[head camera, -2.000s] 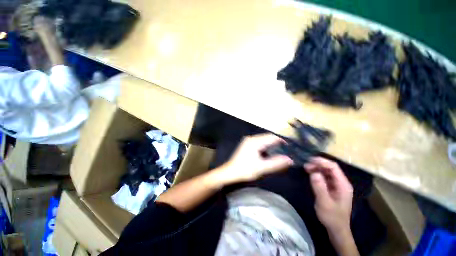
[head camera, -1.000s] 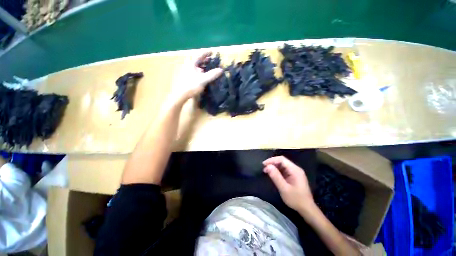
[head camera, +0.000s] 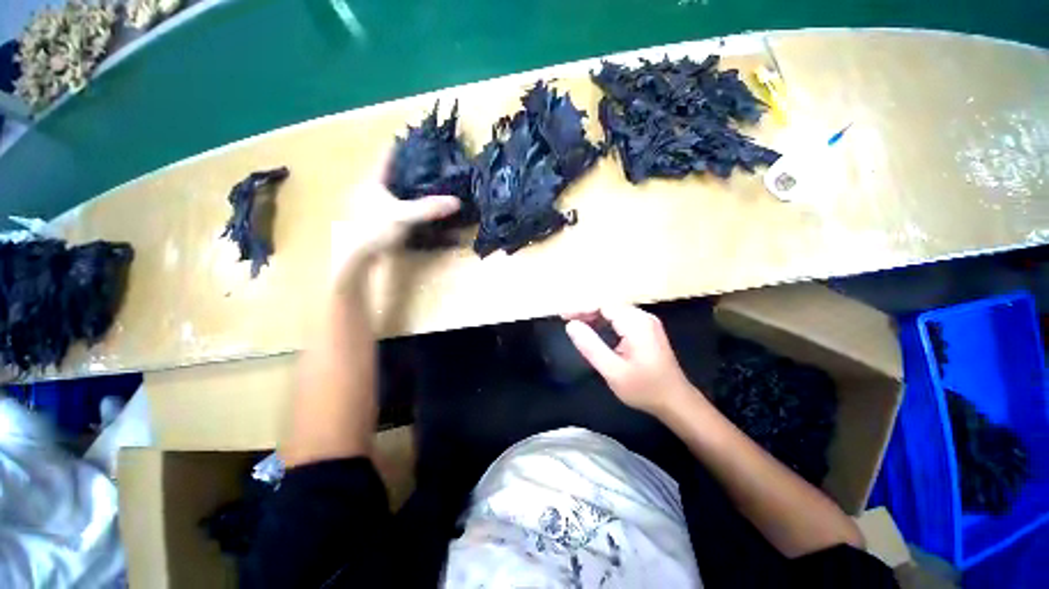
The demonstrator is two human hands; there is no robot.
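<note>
My left hand [head camera: 385, 224], blurred, is at the left end of a middle group of jagged black pieces [head camera: 529, 173]. Its thumb lies across the lower part of a black piece [head camera: 429, 155]; its other fingers are mostly hidden, so I cannot tell if it grips. My right hand [head camera: 633, 357] is empty at the bench's front edge, thumb and fingers apart. A single curved black piece [head camera: 253, 219] lies apart on the left. A denser black pile [head camera: 679, 121] lies right of the middle group.
A white bottle [head camera: 787, 177] with a blue tip and a yellow object [head camera: 771, 94] lie right of the piles. More black pieces [head camera: 63, 299] lie far left. Below the tan bench [head camera: 644, 253] are open cartons [head camera: 822, 328] and a blue crate [head camera: 938, 460]. A white sleeve [head camera: 52, 495] shows lower left.
The view has swung right from the earliest frame. The hands, together at a black piece then, are apart now. Since the middle frame, the left-end black piece stands more separate from its group.
</note>
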